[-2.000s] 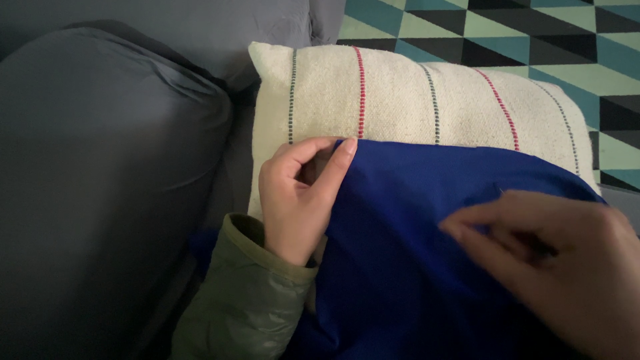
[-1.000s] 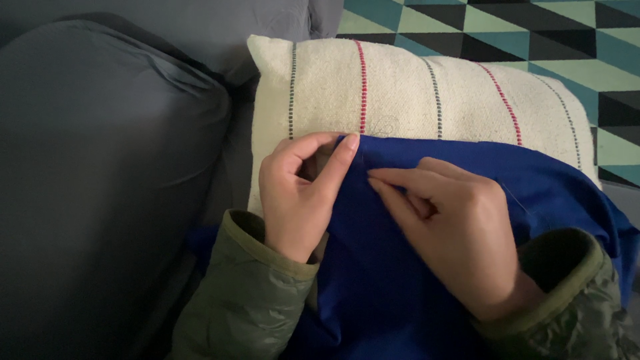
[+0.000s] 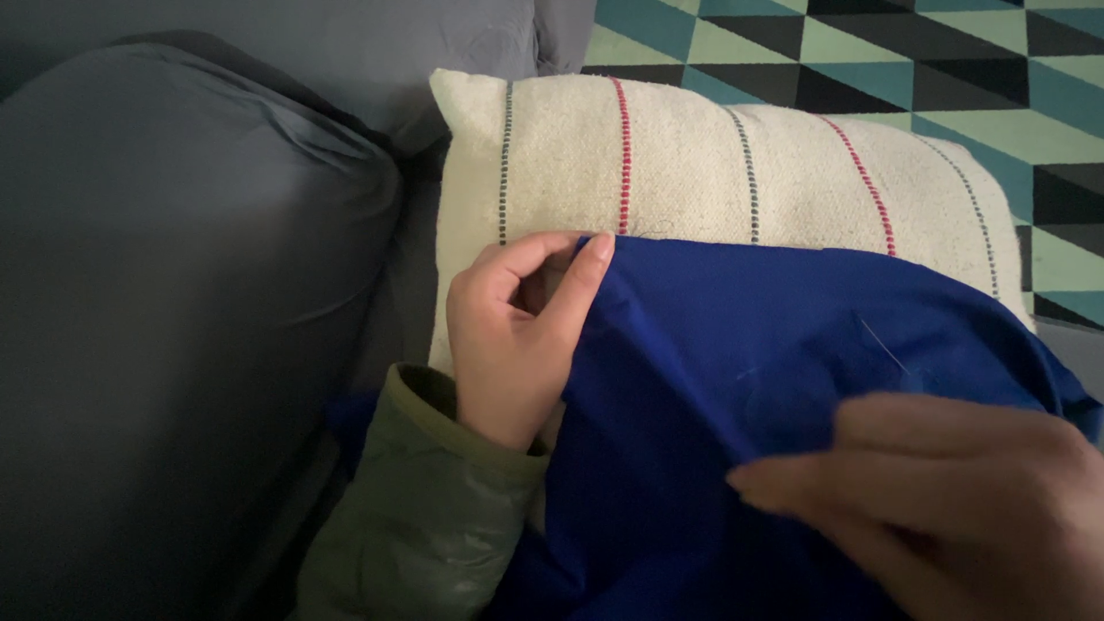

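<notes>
A blue cloth (image 3: pixel 690 328) lies over the lower part of a cream cushion with red and dark stitched stripes (image 3: pixel 690 164). My left hand (image 3: pixel 526 336) pinches the cloth's upper left corner between thumb and forefinger. At the lower right, over the cloth, my right hand (image 3: pixel 931 492) is blurred, with thumb and forefinger brought together; whether something thin is between them cannot be told. A fine pale thread (image 3: pixel 881 343) shows against the cloth above the right hand.
Grey sofa upholstery (image 3: pixel 172 259) fills the left side and continues behind the cushion. A rug with teal, black and pale green geometric shapes (image 3: pixel 862 52) lies beyond, at the upper right. An olive jacket sleeve (image 3: pixel 431 509) covers my left forearm.
My right hand has moved away from beside the left fingertips, down and to the right. My left hand keeps its pinch on the cloth's corner.
</notes>
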